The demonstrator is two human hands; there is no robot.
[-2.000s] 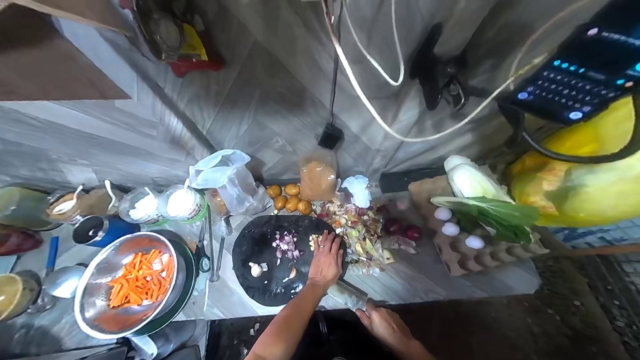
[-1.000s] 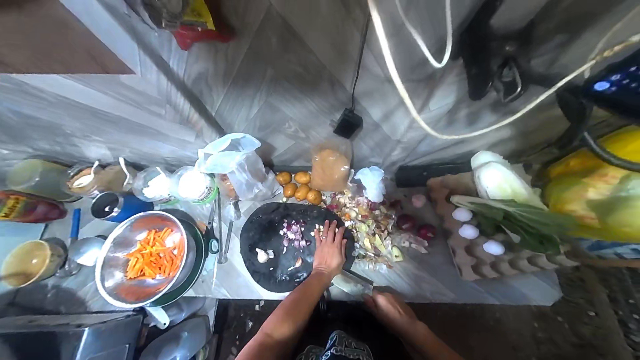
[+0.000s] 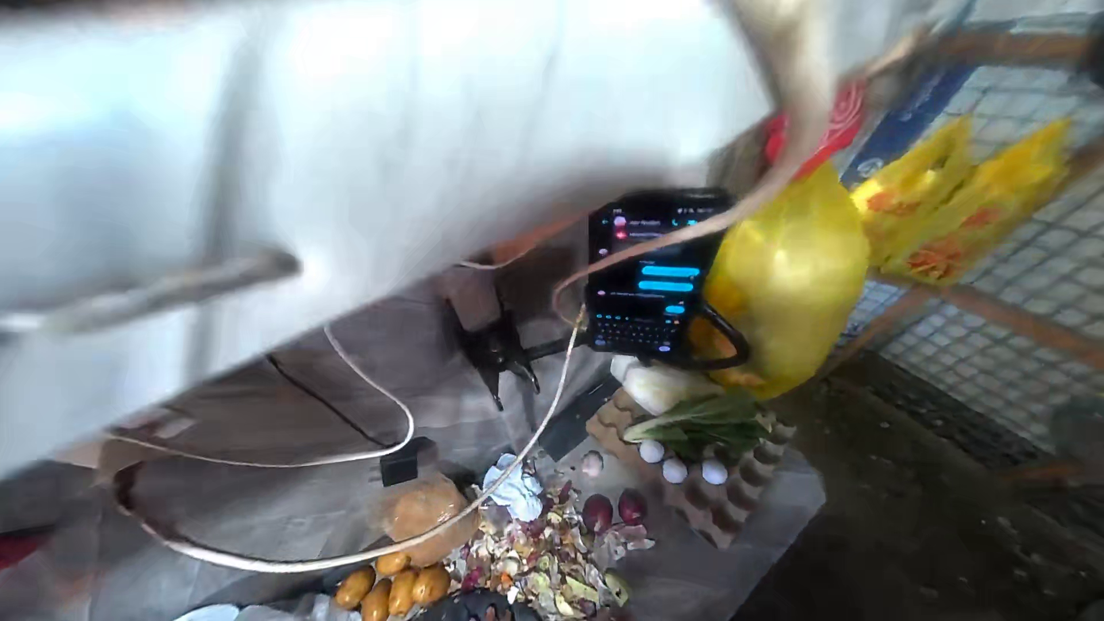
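Only the upper edge of the round black board (image 3: pixel 479 604) shows at the bottom of the view. Small brownish shapes at that edge may be fingertips of my left hand (image 3: pixel 497 614); what they touch is hidden. My right hand is out of view. Beside the board lies a heap of vegetable peels and skins (image 3: pixel 539 561), with red onions (image 3: pixel 597 512) to its right. Several brown-yellow round vegetables (image 3: pixel 401 592) sit to the left, below a clear bag of brown contents (image 3: pixel 429 520). A crumpled whitish plastic bag (image 3: pixel 515 488) lies above the peels.
An egg tray (image 3: pixel 703 509) holds several eggs (image 3: pixel 674 470) and a leafy vegetable (image 3: pixel 690 423). Above are a lit phone (image 3: pixel 651 276) and a yellow plastic bag (image 3: pixel 785 276). White cables (image 3: pixel 285 565) cross the view near a black adapter (image 3: pixel 407 461). A blurred pale sheet (image 3: pixel 388 129) covers the upper left.
The view has swung up and right. Both hands were plainly in view before, the left on the black board and the right near a knife; now most of the board and the carrot bowl are out of view.
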